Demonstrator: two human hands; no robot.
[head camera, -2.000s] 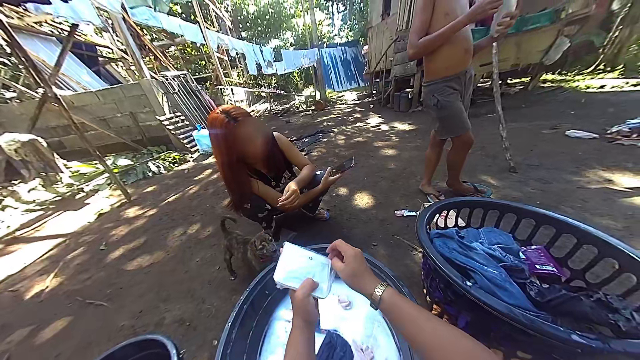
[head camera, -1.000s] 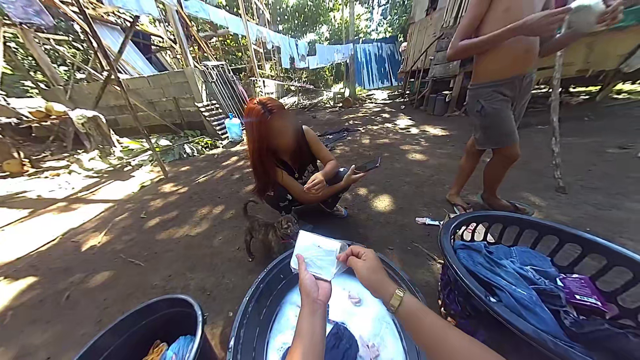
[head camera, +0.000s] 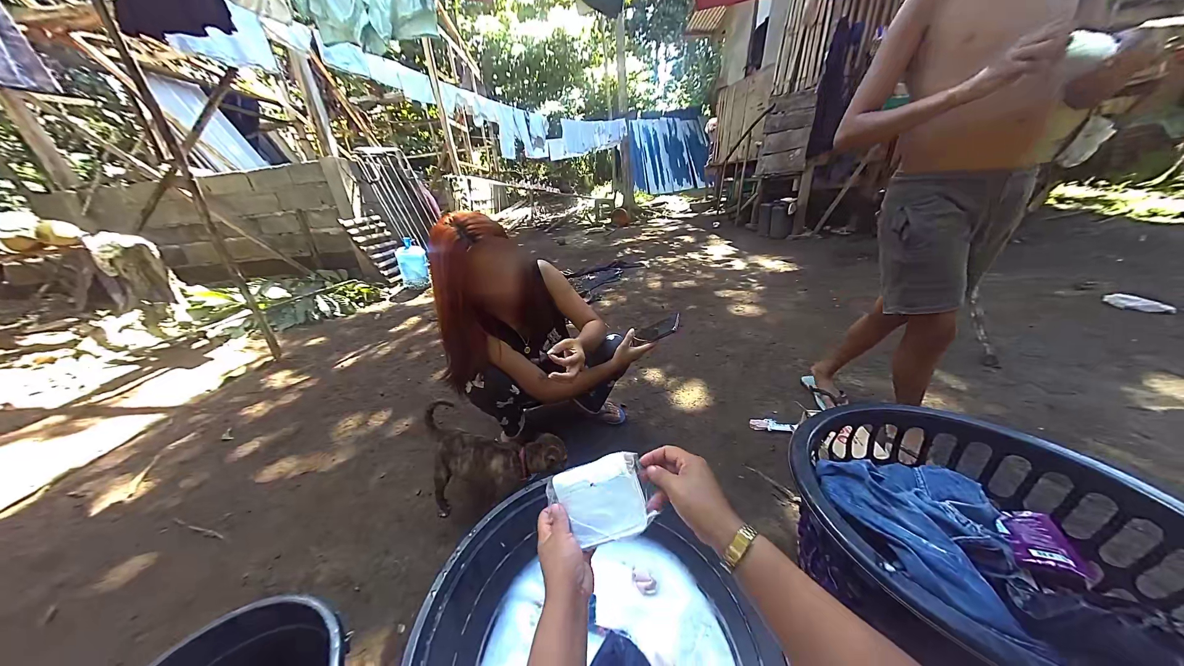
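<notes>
My left hand holds a small white packet in clear plastic from below, at its lower left. The fingertips of my right hand pinch the packet's right edge; a gold-coloured watch is on that wrist. Both hands are over a round black tub of sudsy water. Dark blue cloth and a small pale piece show in the suds. What is inside the packet cannot be made out.
A black slotted basket with jeans and a purple packet stands at right, a black bucket at lower left. A brindled animal is beside the tub. One person crouches with a phone; another stands behind the basket.
The standing person has moved to the right, and the view has shifted somewhat. My hands keep hold of the white packet above the tub.
</notes>
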